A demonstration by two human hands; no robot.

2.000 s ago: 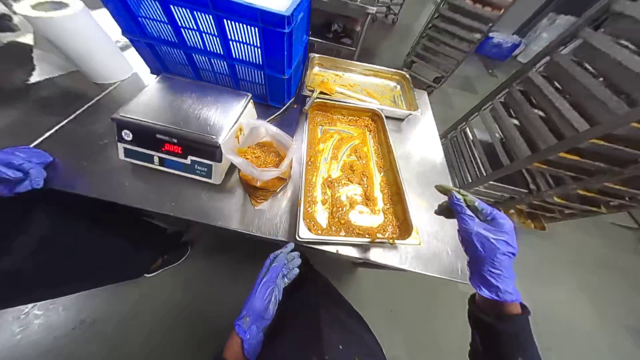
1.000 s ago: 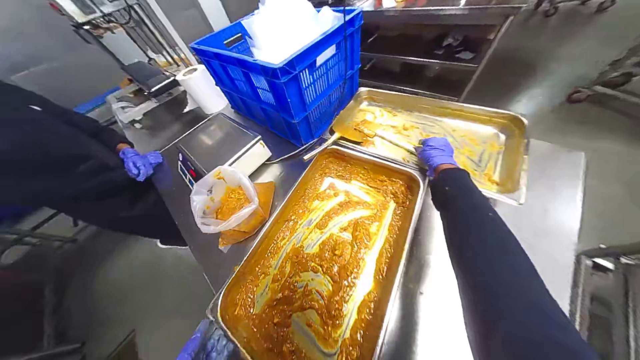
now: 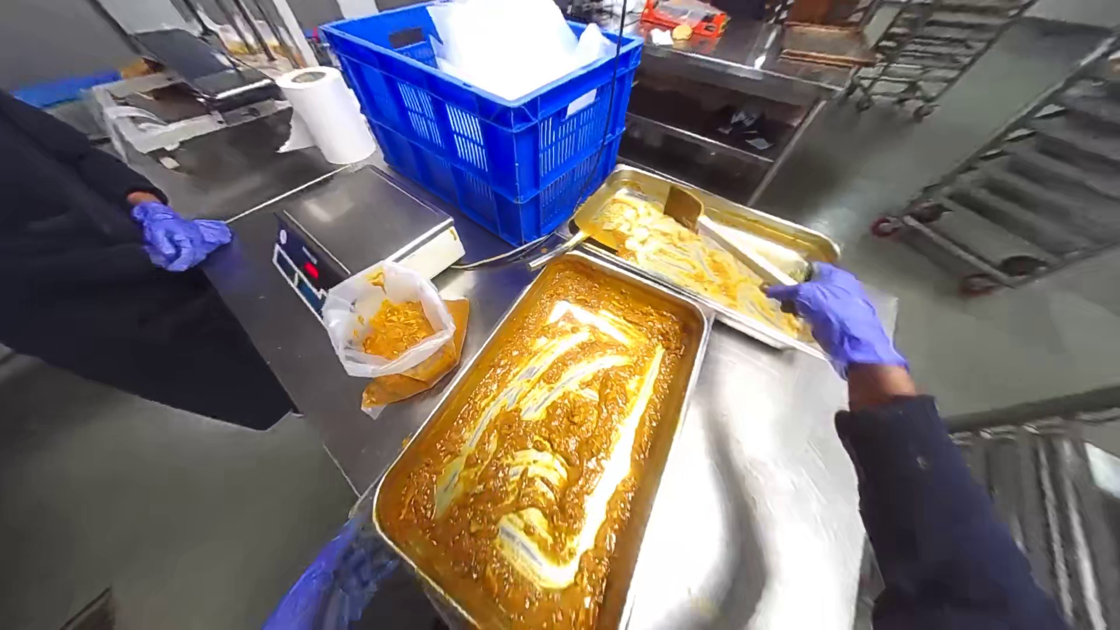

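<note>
My right hand (image 3: 836,311), in a purple glove, grips the handle of a spatula (image 3: 744,247) whose brownish blade lies over the back metal tray (image 3: 818,245), smeared with yellow-orange residue. A ladle-like utensil (image 3: 595,229) rests at that tray's left corner. In front stands a deep steel pan (image 3: 560,437) with a layer of orange-brown sauce. My left hand (image 3: 337,569), also gloved, is blurred at the pan's lower left side; its fingers cannot be made out. Left of the pan, an open plastic bag (image 3: 394,328) of orange food leans by a digital scale (image 3: 359,232).
Behind the scale stand stacked blue crates (image 3: 499,131) holding white plastic, and a paper roll (image 3: 328,114). A co-worker's gloved hand (image 3: 179,236) is at the table's left edge. Wheeled racks (image 3: 1006,166) stand at the right; another steel table (image 3: 735,70) is behind.
My right hand has gone from beside the table to the back tray, and the spatula's blade has lifted and swung since a second ago. The view has shifted.
</note>
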